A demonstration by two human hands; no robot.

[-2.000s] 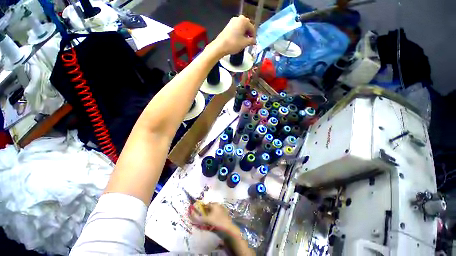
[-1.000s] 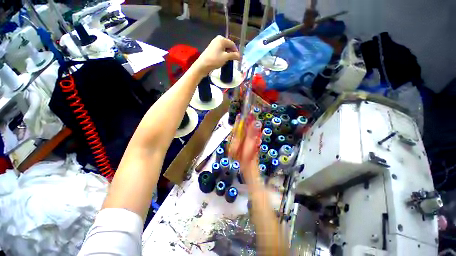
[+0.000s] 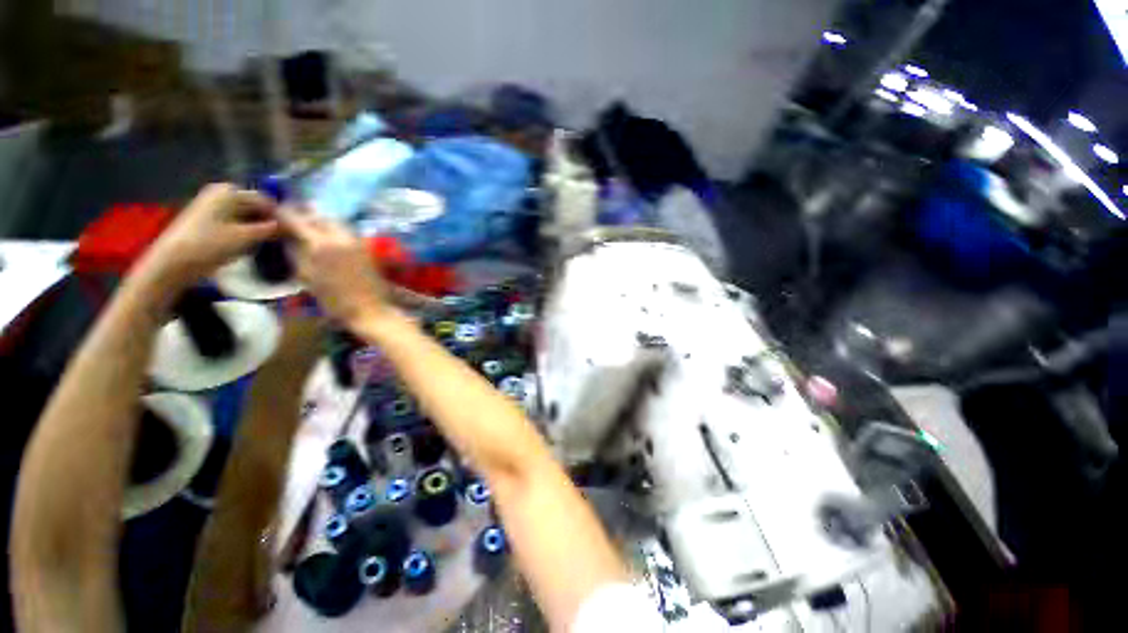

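Observation:
My left hand (image 3: 220, 233) is raised at the upper left, its fingertips pinched together over a dark thread cone (image 3: 275, 260) on a white disc of the thread stand. My right hand (image 3: 332, 262) meets it there, fingers bent, fingertips close to the left ones. Both hands are blurred; any thread or tool between them cannot be made out. A small dark blue spot shows just above the fingertips. Another dark cone (image 3: 205, 324) stands on a white disc (image 3: 235, 351) below.
Many small thread spools (image 3: 435, 492) cluster on the white table. The off-white sewing machine (image 3: 656, 309) stands to their right. A red stool (image 3: 121, 235) is at the far left. Blue plastic (image 3: 476, 198) lies behind the stand. Dark cloth (image 3: 649, 155) is heaped at the back.
The view has swung right, so stand and spools sit further left. My right hand has risen from over the spools to my left hand; the scissors it held earlier no longer show.

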